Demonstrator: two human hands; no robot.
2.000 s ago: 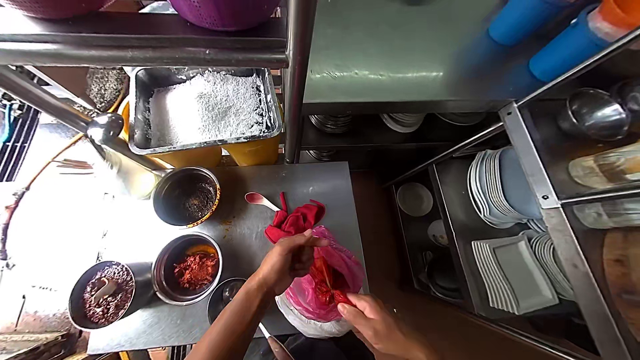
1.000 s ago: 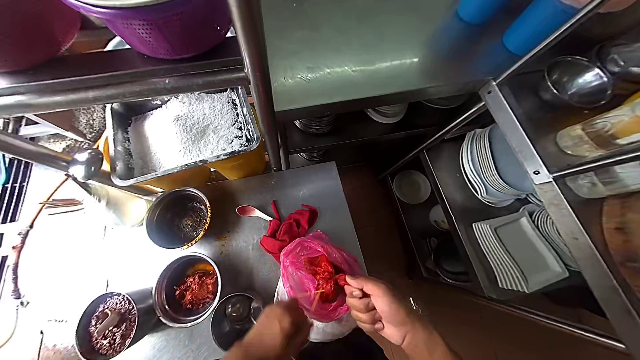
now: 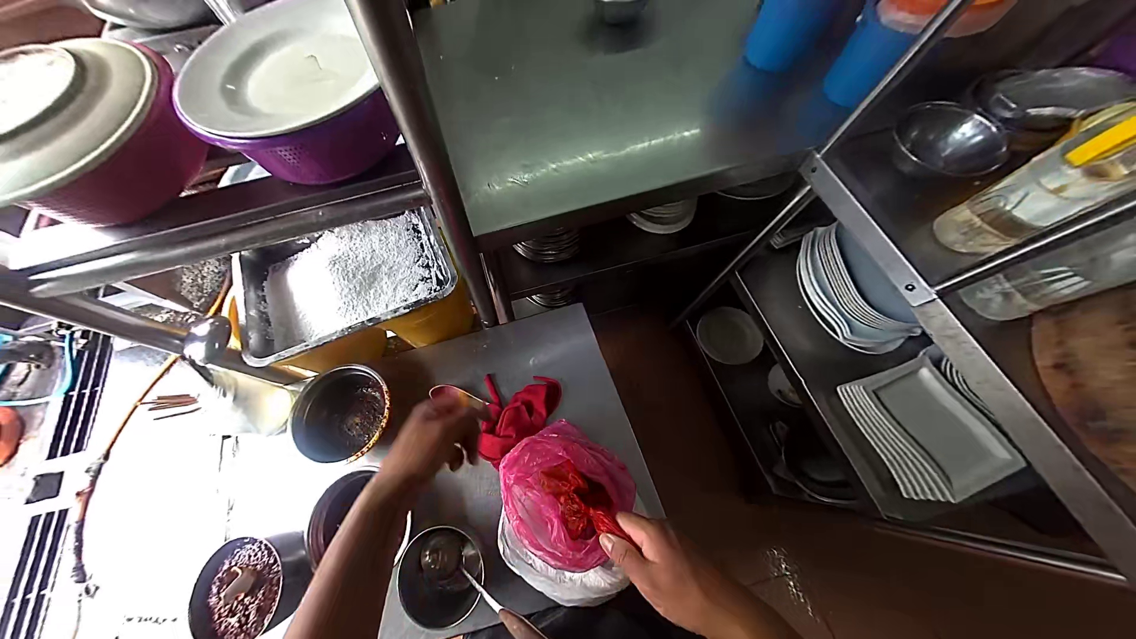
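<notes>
A pink plastic bag stands with its mouth spread over a white plastic bag on the steel table. My right hand grips the gathered end of a red plastic bag lying in the pink bag's mouth. Over the far left part of the table is my left hand, somewhat blurred, fingers bent, at a red-and-white spoon; whether it touches the spoon I cannot tell. A crumpled red cloth or bag lies just right of that hand, against the pink bag.
Left of the bags stand a metal pot with a ladle, a pot with dark residue and a pot of reddish bits. Behind is a tray of white powder. Steel shelves at right hold stacked plates; a shelf post rises behind the table.
My left hand has moved from beside the pink bag to the spoon. My right hand still holds the red bag's end. The view has shifted, showing more of the upper left shelf.
</notes>
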